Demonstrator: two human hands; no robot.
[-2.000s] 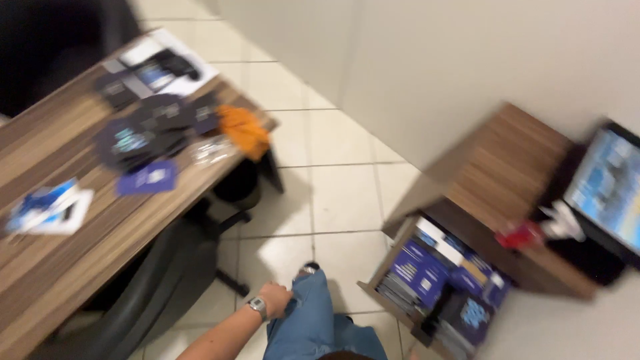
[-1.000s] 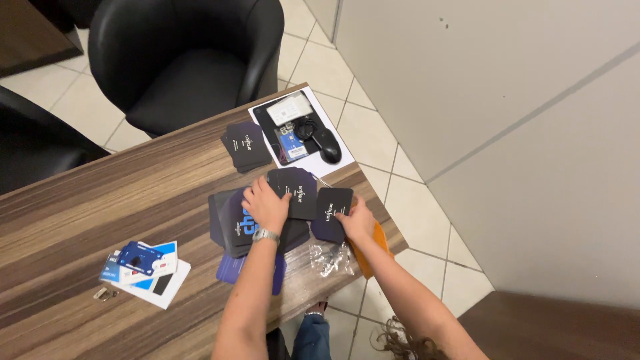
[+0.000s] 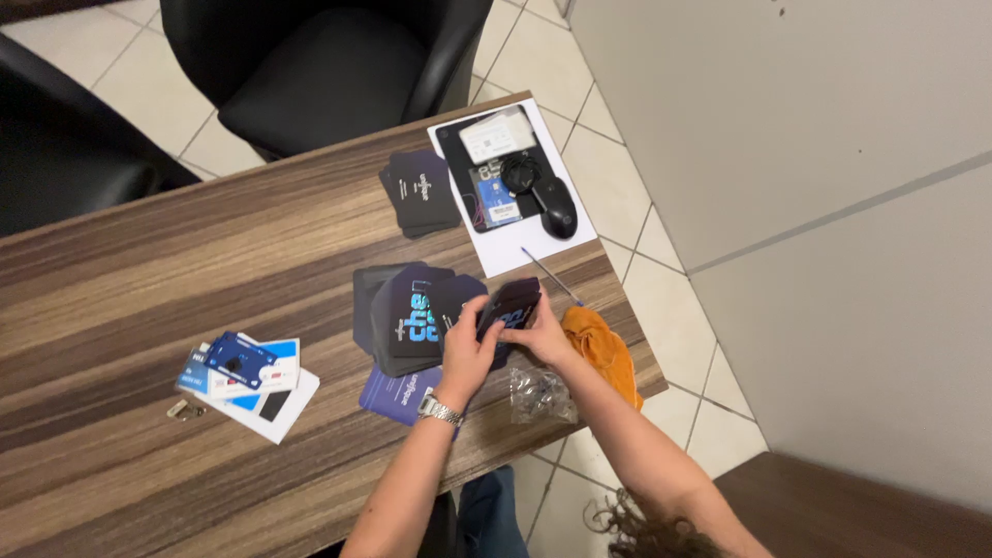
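Both of my hands grip a stack of dark printed cards [image 3: 509,310], tilted up off the table. My left hand [image 3: 470,345], with a metal watch at its wrist, holds the stack's left side; my right hand [image 3: 542,333] holds the right side. Just left of them lies a fanned pile of dark rounded cards [image 3: 404,322] with shiny blue lettering. Purple cards [image 3: 395,394] stick out beneath that pile. Farther back is a smaller pile of dark cards [image 3: 422,194]. A clear plastic bag [image 3: 541,395] and an orange cloth [image 3: 601,349] lie beside my right forearm.
A white sheet [image 3: 504,256] carries a black mouse [image 3: 559,209], a coiled cable and cards. A pen [image 3: 552,277] lies near the wooden table's [image 3: 155,271] right edge. Leaflets with a blue card [image 3: 242,360] and small metal pieces [image 3: 186,411] are at left. Black chairs [image 3: 333,77] stand behind.
My hands, apart on different cards one second ago, are now together on one tilted stack. Two seconds ago one hand was down by my leg, away from the table.
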